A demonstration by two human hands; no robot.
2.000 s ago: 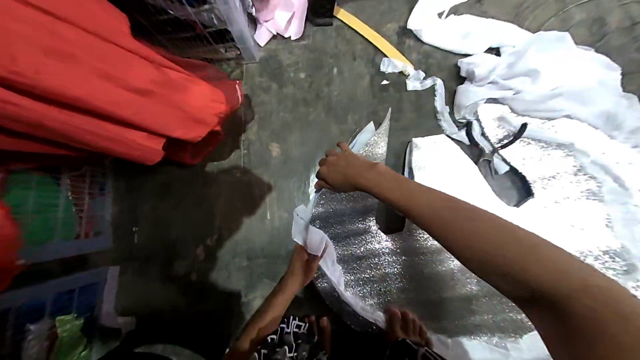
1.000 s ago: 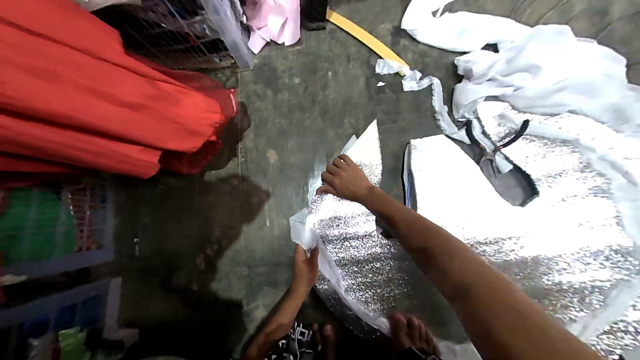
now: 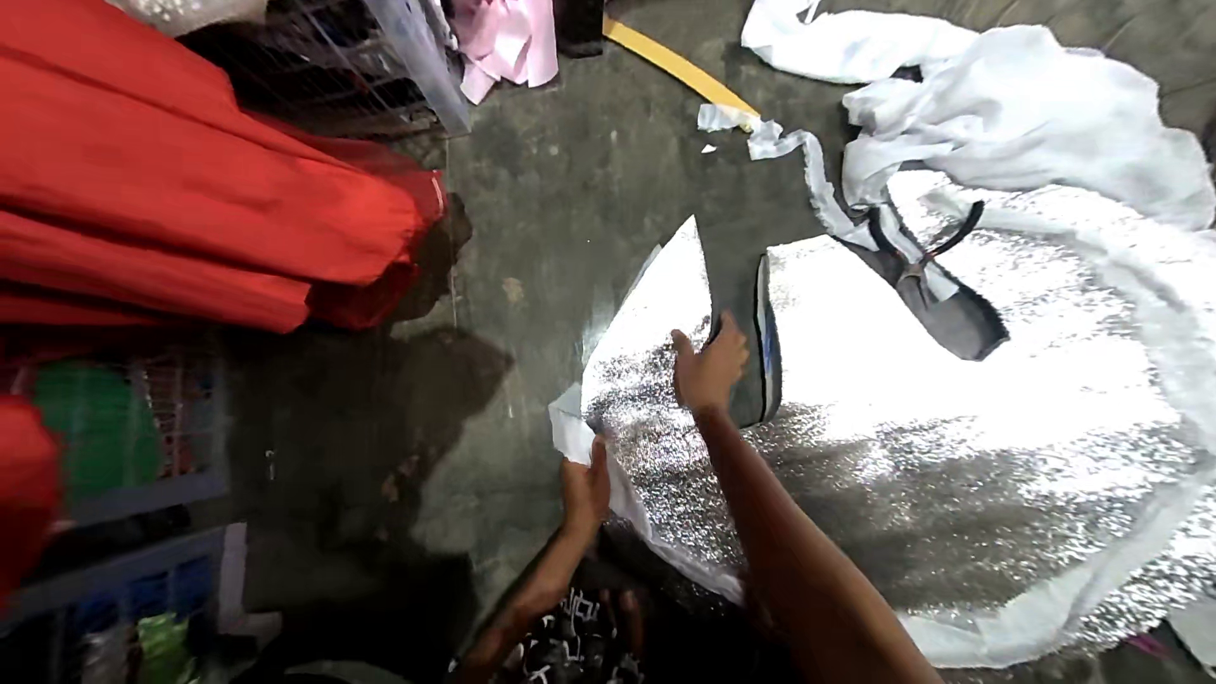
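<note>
Silver glittery fabric [image 3: 902, 475] with a sheer white edging strip [image 3: 1045, 608] lies spread over the floor. At the fabric's left edge, my left hand [image 3: 584, 480] pinches the loose white edging [image 3: 572, 432] between thumb and fingers. My right hand [image 3: 711, 366], thumb and fingers apart, rests at the inner edge of the pointed silver flap [image 3: 660, 304], beside a gap in the fabric. Right of that gap stands a dark edge [image 3: 768, 351] of some object, partly covered. On the silver fabric lies a dark sandal [image 3: 950, 299], crossed by a white strip.
Crumpled white fabric [image 3: 1026, 114] lies at the upper right. A yellow strip [image 3: 679, 68] and a torn white strip [image 3: 812, 171] are on the floor. Red fabric [image 3: 190, 180] hangs at the left, with wire-sided racks [image 3: 176, 418] below it and pink cloth [image 3: 508, 43] at the top.
My right hand has left the flap's outer left edge and moved right to its inner edge, its fingers now spread. The flap lies flatter and wider. My left hand stays at the edging.
</note>
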